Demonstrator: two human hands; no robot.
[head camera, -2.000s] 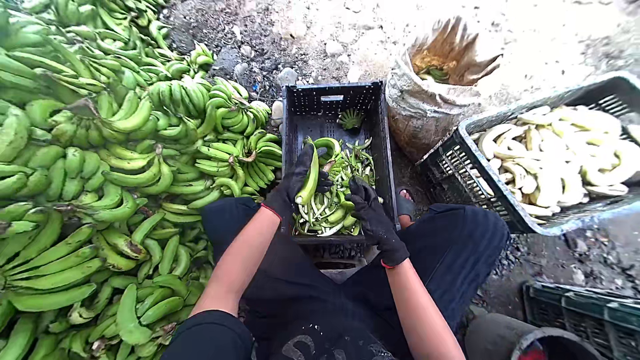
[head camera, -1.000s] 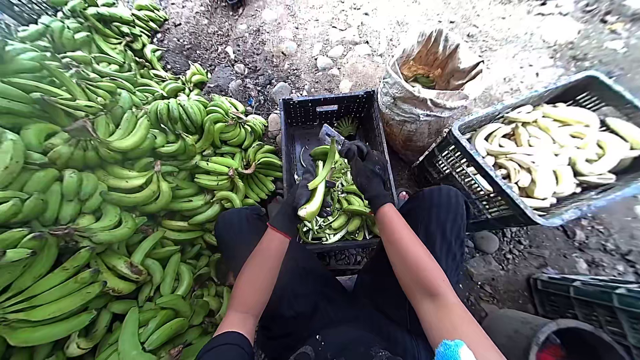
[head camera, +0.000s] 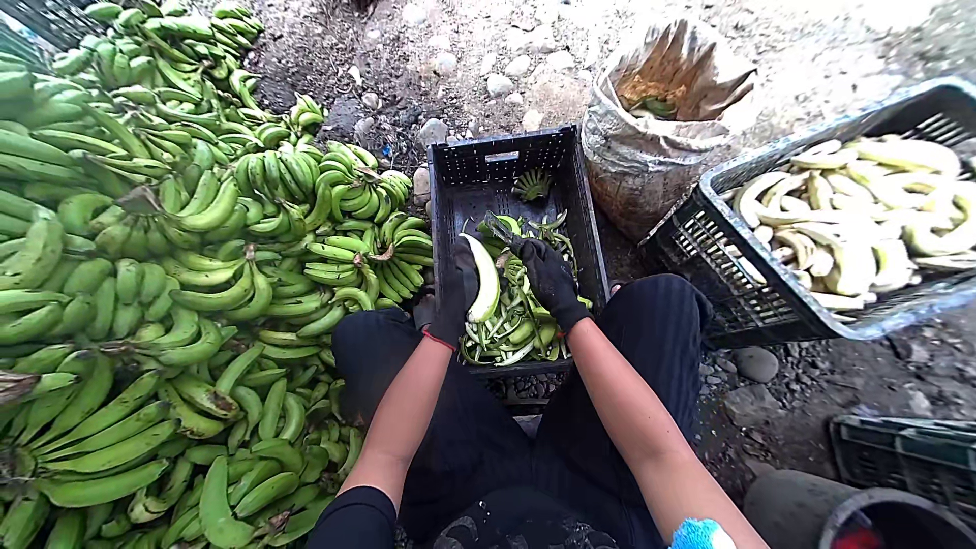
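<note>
My left hand (head camera: 456, 292), in a black glove, grips a partly peeled green plantain (head camera: 485, 279) whose pale flesh shows. Opposite it, my right hand (head camera: 550, 279), also gloved in black, is closed on a knife (head camera: 502, 231) that points up and left. Both hands are over a black plastic crate (head camera: 499, 179) between my knees. Strips of green peel (head camera: 509, 347) and green plantains lie in the crate, with a cut crown stub (head camera: 533, 184) near its far end.
Green plantain bunches (head camera: 206, 282) are heaped at the left. A woven sack (head camera: 639, 152) stands beyond the crate. Peeled plantains (head camera: 846, 221) fill a larger plastic crate (head camera: 778, 282) at the right. A bucket (head camera: 801, 507) and a dark green crate (head camera: 907, 457) are at lower right.
The plantain in my left hand now shows more pale flesh. My left hand and the plantain have moved apart from my right hand, which holds the knife.
</note>
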